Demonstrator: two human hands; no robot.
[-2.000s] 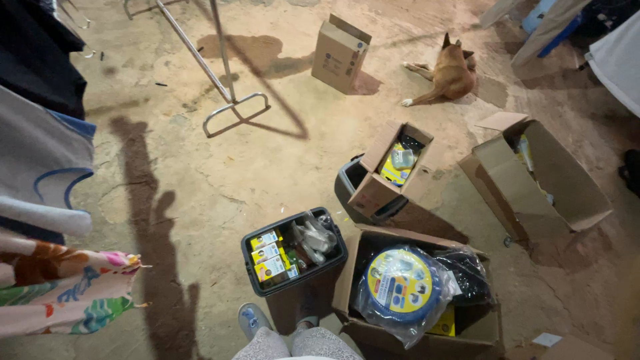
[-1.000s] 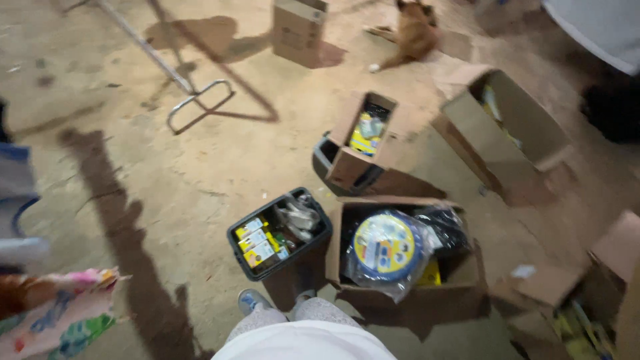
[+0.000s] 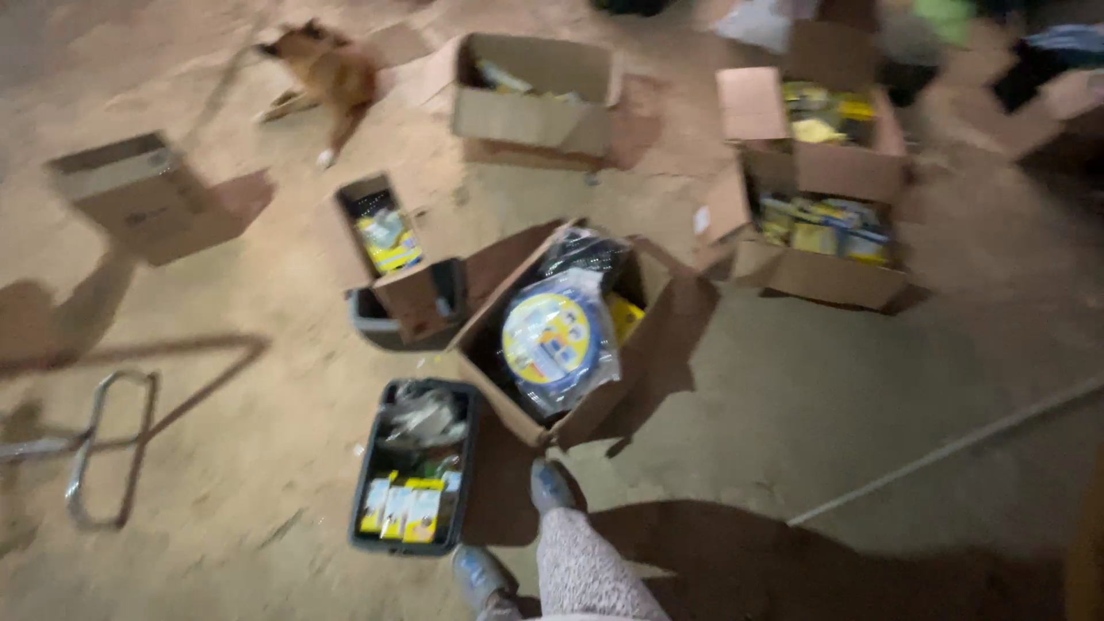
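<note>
Neither my left hand nor my right hand shows in the head view. Close to my feet stands a dark plastic bin (image 3: 355, 483) with yellow-and-white packs and clear plastic bags inside. Beside it an open cardboard box (image 3: 500, 410) holds a round blue-and-yellow item (image 3: 552, 338) wrapped in clear plastic, with a black wrapped item behind it. A narrow cardboard box (image 3: 414, 302) with yellow packs rests tilted on a grey bin (image 3: 375, 328). The picture is blurred, so the packs' contents cannot be told.
A brown dog (image 3: 332, 78) lies on the floor near an open carton (image 3: 535, 121). Two cartons of yellow packs, one nearer (image 3: 828, 272) and one behind (image 3: 849, 168), stand at right. An upright cardboard box (image 3: 147, 207) and a metal stand's foot (image 3: 112, 448) are at left.
The view has swung right and turned, bringing the cartons of yellow packs at right into fuller sight. One foot now shows farther forward, beside the large box. The hanging cloths at left have left the view.
</note>
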